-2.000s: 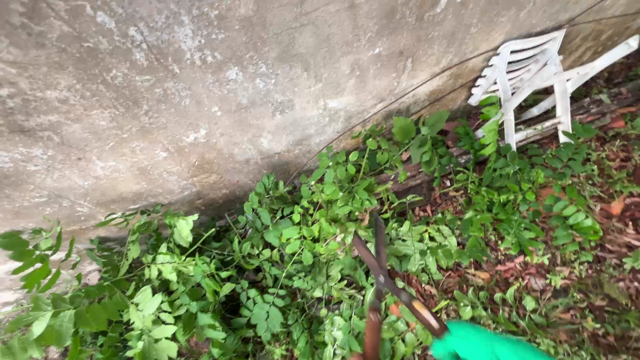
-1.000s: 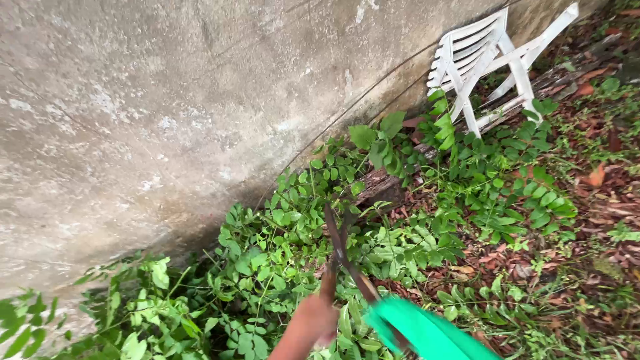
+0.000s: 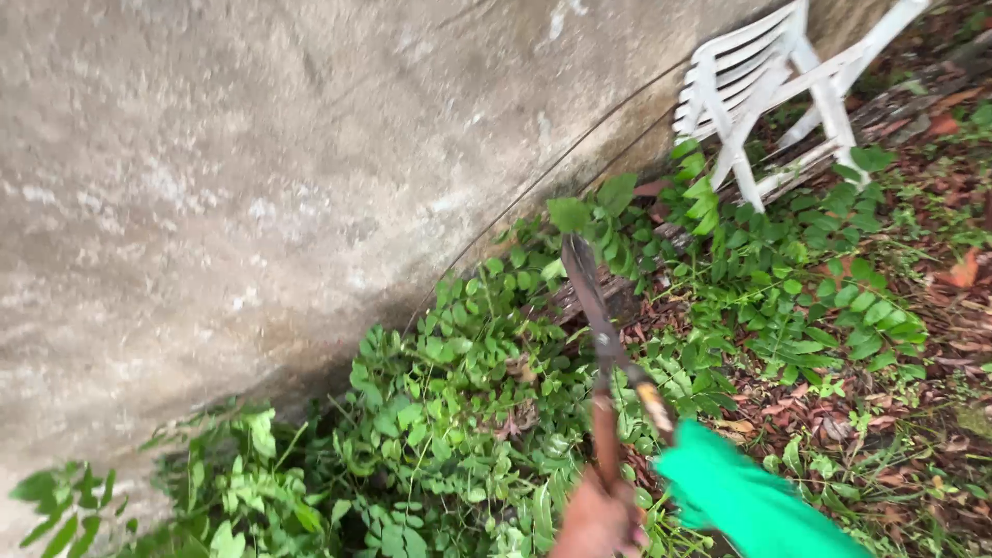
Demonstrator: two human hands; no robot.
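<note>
Hedge shears (image 3: 603,341) with dark metal blades and brown handles reach up from the lower middle, their blades nearly together. My left hand (image 3: 597,515), bare and blurred, is closed around the left handle. At the right handle is a bright green sleeve or cover (image 3: 744,488); it hides my right hand, so its grip cannot be seen. The blade tips lie just below broad green leaves (image 3: 570,215) near the wall. Under the shears spreads a leafy green shrub (image 3: 434,418).
A weathered concrete wall (image 3: 232,194) rises on the left, with a thin dark cable (image 3: 535,182) along its lower part. A white slatted folding chair (image 3: 748,93) leans at the upper right. Behind the blades lies a rotting log (image 3: 612,298); brown leaf litter (image 3: 821,403) covers ground at right.
The shear blades, crossed apart before, have come nearly together and now point farther up toward the broad leaves. My left hand, out of view two seconds ago, shows at the left handle.
</note>
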